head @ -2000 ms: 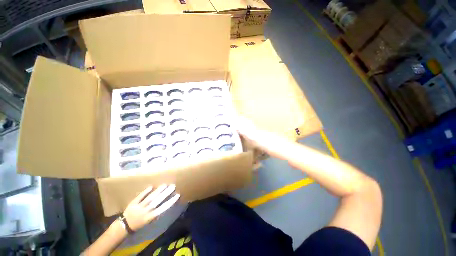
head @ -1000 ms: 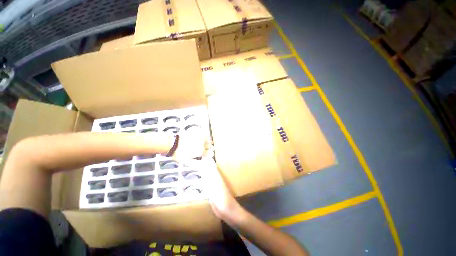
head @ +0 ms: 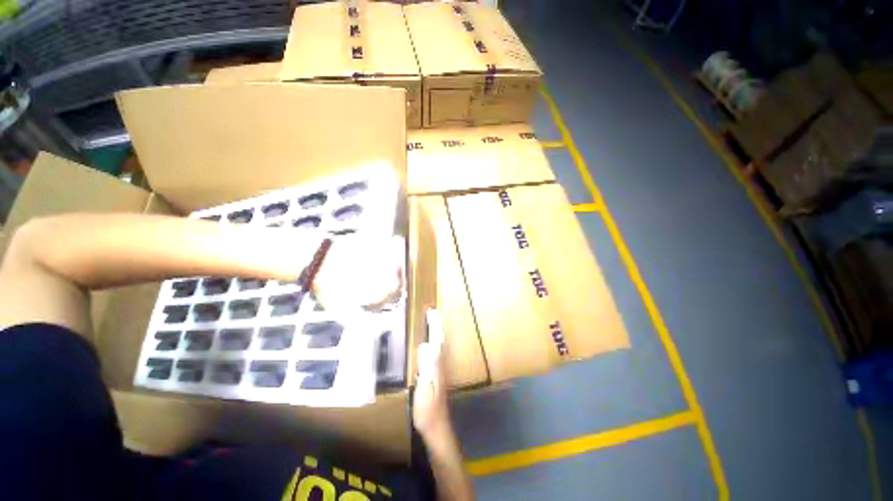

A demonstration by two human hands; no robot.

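Observation:
A white parts tray (head: 357,377) with dark parts in its pockets lies tilted in the open carton (head: 264,137), its right side raised. Part of another tray (head: 390,367) shows below its right edge. My left hand (head: 360,274), its arm across the tray, is closed over the tray's right edge; its fingertips are hidden. My right hand (head: 431,382), with white coverings on its fingers, is upright against the outside of the carton's right side, by the raised right flap (head: 422,259). Whether it grips the cardboard is not clear.
Closed cartons with printed tape (head: 519,264) stand close on the right, and taller ones (head: 470,44) behind. Grey equipment (head: 176,39) is at the back left. Yellow lines (head: 676,362) mark the floor; brown boxes (head: 803,127) stand at the far right.
The tray has gone from lying level to tilted, its right side raised, showing another tray below. The right flap now stands up. My left hand has come across from the carton's front edge.

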